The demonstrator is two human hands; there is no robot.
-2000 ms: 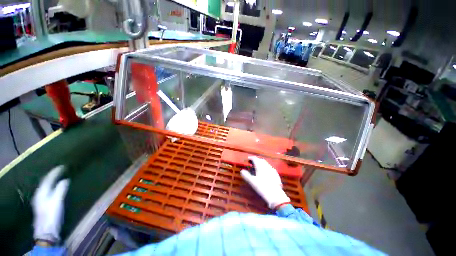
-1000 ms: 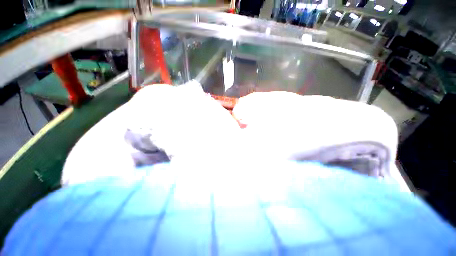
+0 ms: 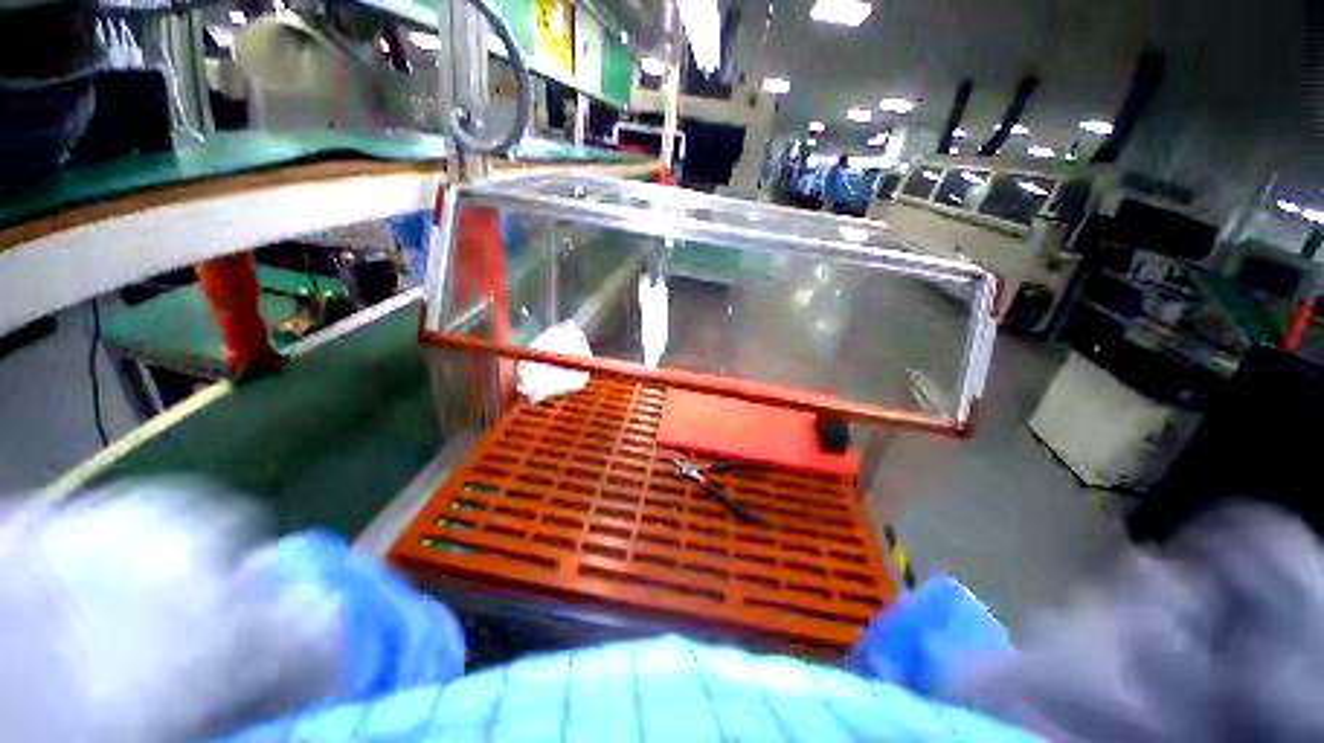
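My left hand (image 3: 138,617), in a white glove, is a large blur at the lower left, near the camera and partly cut off. My right hand (image 3: 1162,631), also gloved, is blurred at the lower right and partly cut off. Their fingers cannot be made out. Side cutters (image 3: 712,485) lie on the orange-red slotted tray (image 3: 585,494), silver jaws toward the left and dark handles spread to the right. Green pieces show beneath the slots at the tray's left. A red mat (image 3: 748,428) lies at the far right of the tray, with a small black object (image 3: 832,433) at its right end.
A clear shield (image 3: 828,327) with an orange-red lower edge stands over the tray's far part. A whitish crumpled bag (image 3: 553,366) sits at the far left. The green conveyor (image 3: 312,436) runs along the left. Floor with yellow-black tape is at the right.
My hands came together close before the camera, then moved apart to the lower left and lower right. The tray is uncovered again, and the side cutters now show on it.
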